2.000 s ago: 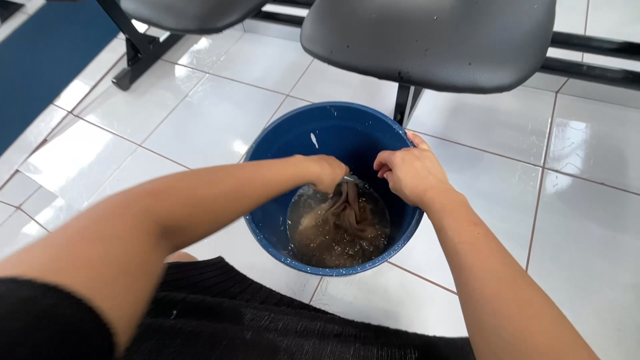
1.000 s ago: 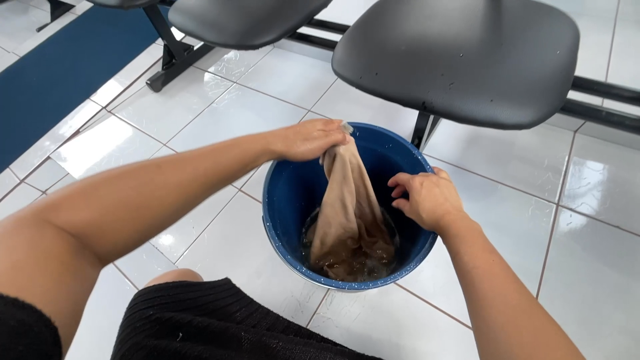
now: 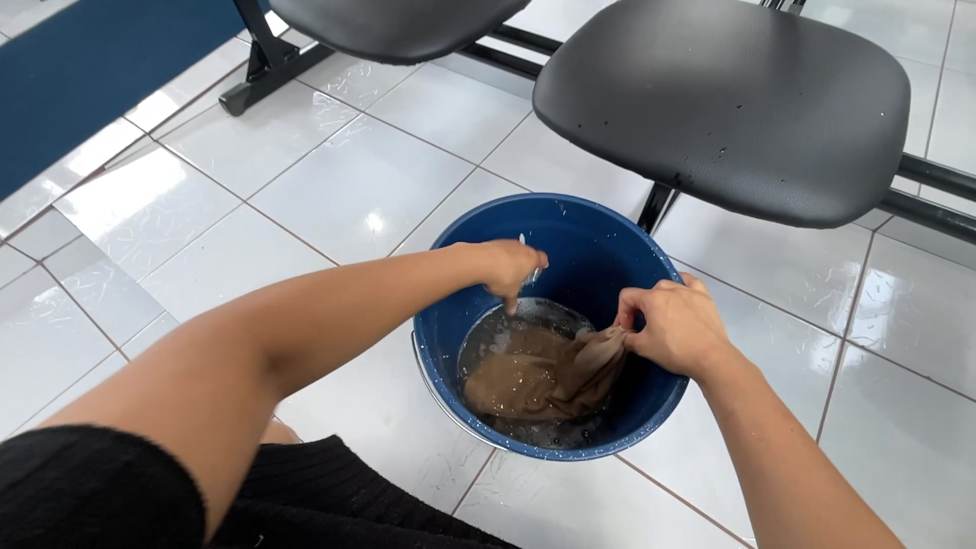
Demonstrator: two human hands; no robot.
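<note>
A blue speckled bucket with a wire handle stands on the floor and holds dark, cloudy water. A wet brown cloth lies partly under the water. My right hand is over the bucket's right rim and pinches a gathered end of the cloth between thumb and fingers. My left hand is inside the bucket's upper left, above the water and apart from the cloth. Something small and shiny shows at its fingers; whether the hand holds it I cannot tell.
A black padded seat with water drops on it overhangs the floor just behind the bucket. A second black seat and a black metal leg stand further left. A blue mat or panel lies at upper left on white floor tiles.
One second ago my left hand held the cloth up at the rim; now the cloth is down in the water, my left hand is off it, and my right hand has taken hold of one end.
</note>
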